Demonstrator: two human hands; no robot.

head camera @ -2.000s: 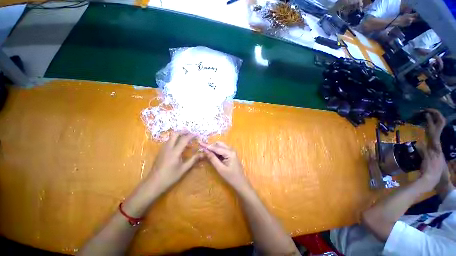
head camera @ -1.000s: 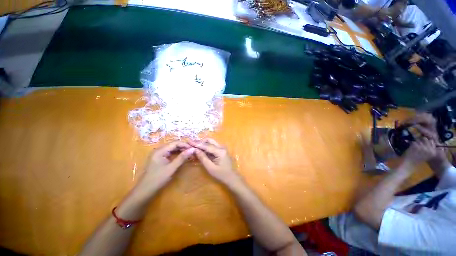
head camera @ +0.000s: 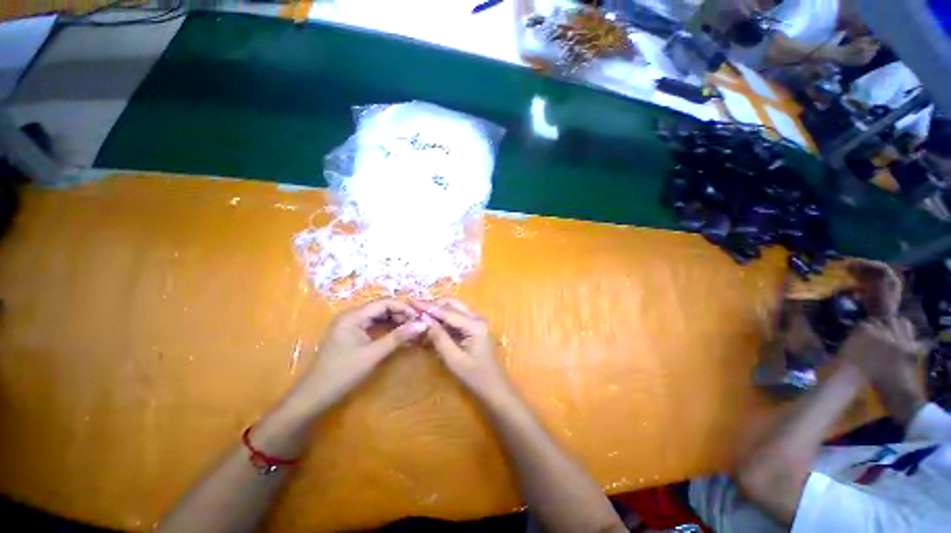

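A clear-white plastic bag (head camera: 422,172) with handwriting lies across the green belt's edge and the orange bench. A pile of clear rings (head camera: 360,260) spills in a tangle from its near end. My left hand (head camera: 367,338) and my right hand (head camera: 459,338) meet just below the pile, bare, with thumbs and fingertips pinched together. Something thin and whitish seems to be between the fingertips, likely a clear ring, but it is too fine to make out fully. A red string bracelet is on my left wrist.
The orange bench (head camera: 156,344) borders a green belt (head camera: 261,94). A heap of glossy black parts (head camera: 746,193) lies on the belt at right. A coworker's hands (head camera: 881,333) work on a dark unit at the right. Other people sit at the far upper right.
Since two seconds ago, my left hand has drawn back from the ring pile and its fingers have closed in against my right fingertips. The coworker's hands have shifted around the dark unit.
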